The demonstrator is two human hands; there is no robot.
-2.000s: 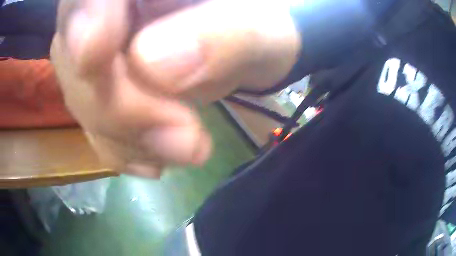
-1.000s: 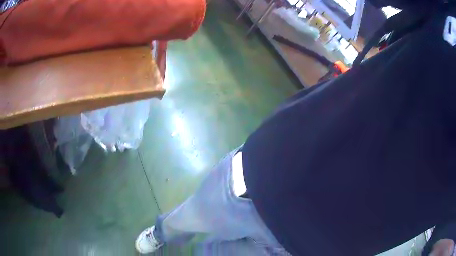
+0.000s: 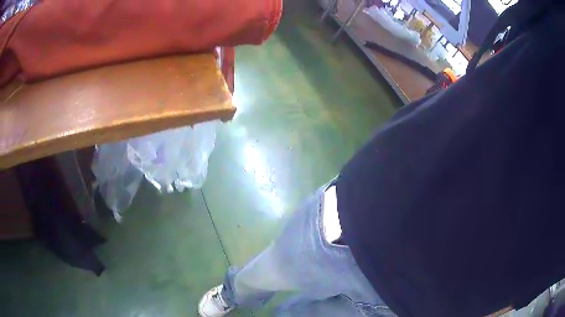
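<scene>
Neither of my hands shows clearly in the head view. Nearest in front is a work table with an orange-brown wooden edge (image 3: 124, 99) at the upper left. Red-orange fabric (image 3: 148, 28) lies along its top, with a rounded end near the table's corner. Crinkled clear poly bags (image 3: 173, 158) hang below the table edge. A dark cloth (image 3: 59, 217) hangs down under the table at the left.
A body in a dark top (image 3: 458, 186), blue jeans (image 3: 291, 254) and a white shoe (image 3: 215, 303) fills the right and lower middle. Shiny green floor (image 3: 303, 117) lies between the table and a brown low board (image 3: 396, 65) with pale items and an orange thing at the upper right.
The large blurred hand with a dark sleeve from two seconds ago is gone from view. Since one second ago, the table, bags, jeans and shoe have shifted rightward in the picture.
</scene>
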